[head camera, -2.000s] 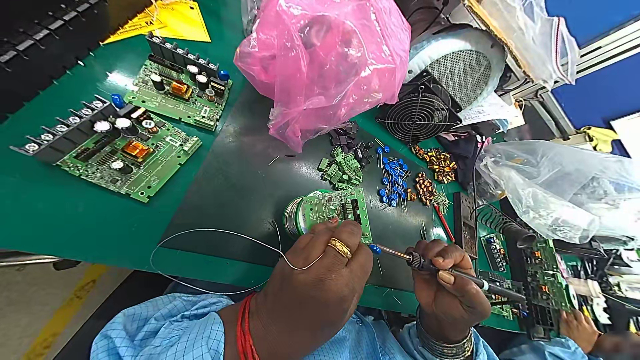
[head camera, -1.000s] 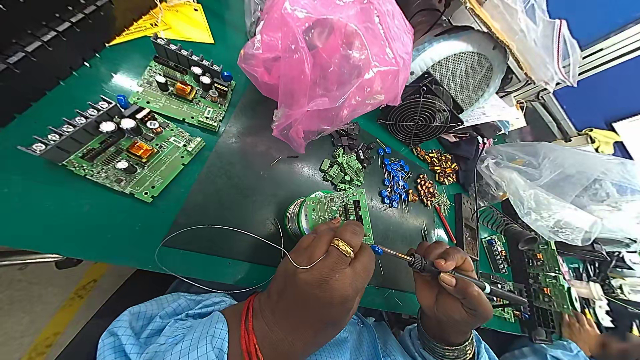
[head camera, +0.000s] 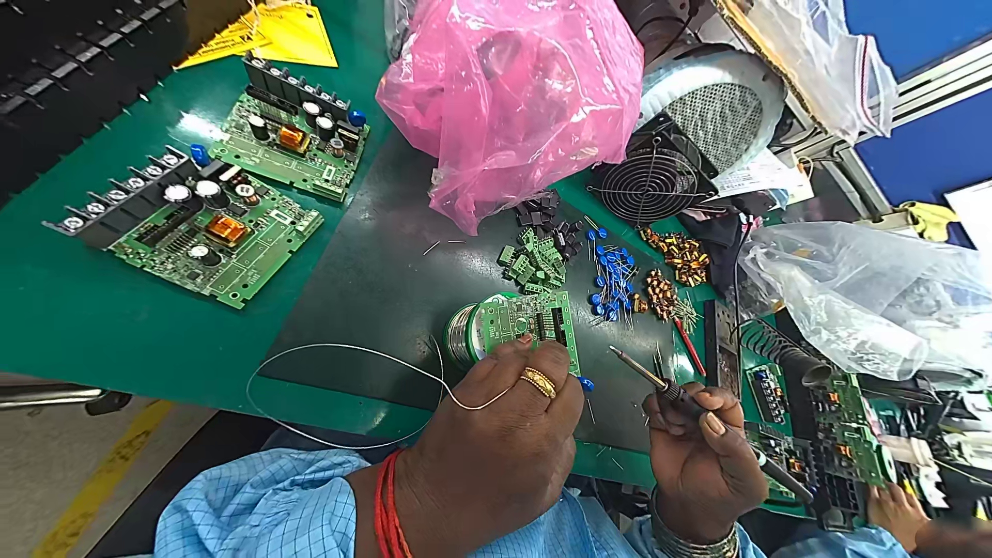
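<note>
My left hand (head camera: 504, 418), with a gold ring and red threads at the wrist, grips the lower part of a small green circuit board (head camera: 511, 314). Thin solder wire (head camera: 333, 346) loops out to the left and passes under its fingers. The board lies over a spool of solder (head camera: 459, 337), and a blue disc component (head camera: 586, 384) sticks out at its lower right. A soldering iron (head camera: 659, 382) is held in my right hand (head camera: 701, 457), its tip pointing up and left, apart from the board. My left fingers hide the board's lower part.
Two larger circuit boards (head camera: 232, 271) lie at left. Beyond the spool are green terminal blocks (head camera: 535, 260), blue disc components (head camera: 614, 283), copper coils (head camera: 678, 256), a pink plastic bag (head camera: 519, 101) and a black fan (head camera: 651, 182). Another person's hand (head camera: 895, 508) shows at lower right.
The soldering iron's tip was beside the blue disc component at the board's edge; my right hand has drawn it away, and a gap now shows. My left hand still holds the board.
</note>
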